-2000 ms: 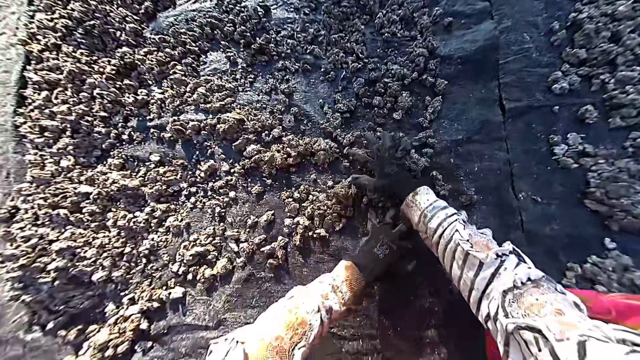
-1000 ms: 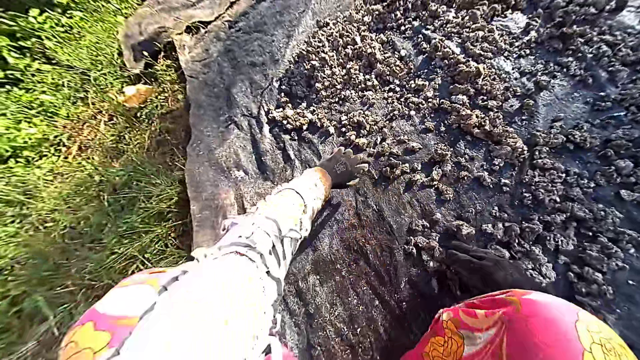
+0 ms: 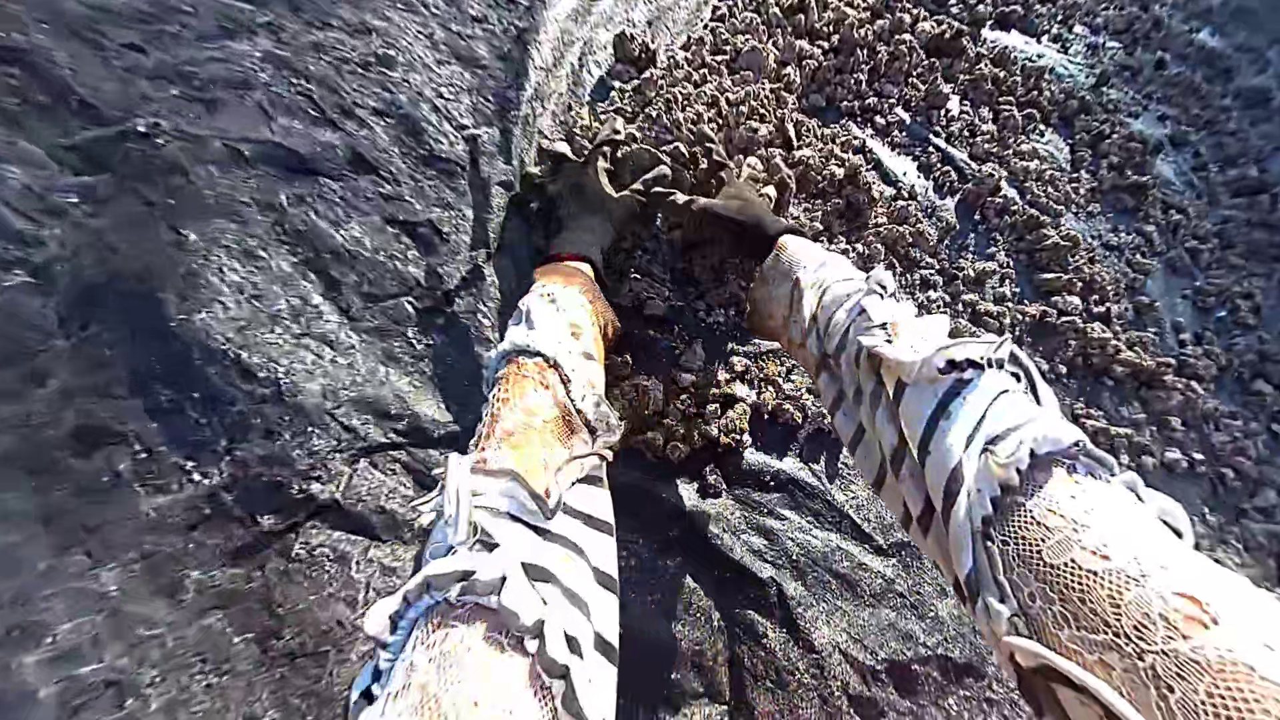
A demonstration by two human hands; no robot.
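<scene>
Both my hands wear dark gloves and reach away from me into brownish lumps (image 3: 960, 230), small and rough, spread on a dark sheet (image 3: 840, 580). At the left edge of the lumps, my left hand (image 3: 590, 195) touches them with its fingers spread. My right hand (image 3: 740, 210) lies just right of it, among the same lumps, fingers pointing toward the left one. The fingertips nearly meet. Whether either hand grips any lumps cannot be told. A smaller heap of lumps (image 3: 720, 400) lies between my forearms.
Wrinkled dark sheeting (image 3: 300, 300) covers the left side, with a raised fold beside my left hand. More lumps spread toward the upper right, with bits of the sheet showing between them. Loose patterned sleeves cover both my forearms.
My hands, well apart one second ago, are now close together at the lumps. The view has shifted greatly; the grass and my pink patterned clothing are out of sight.
</scene>
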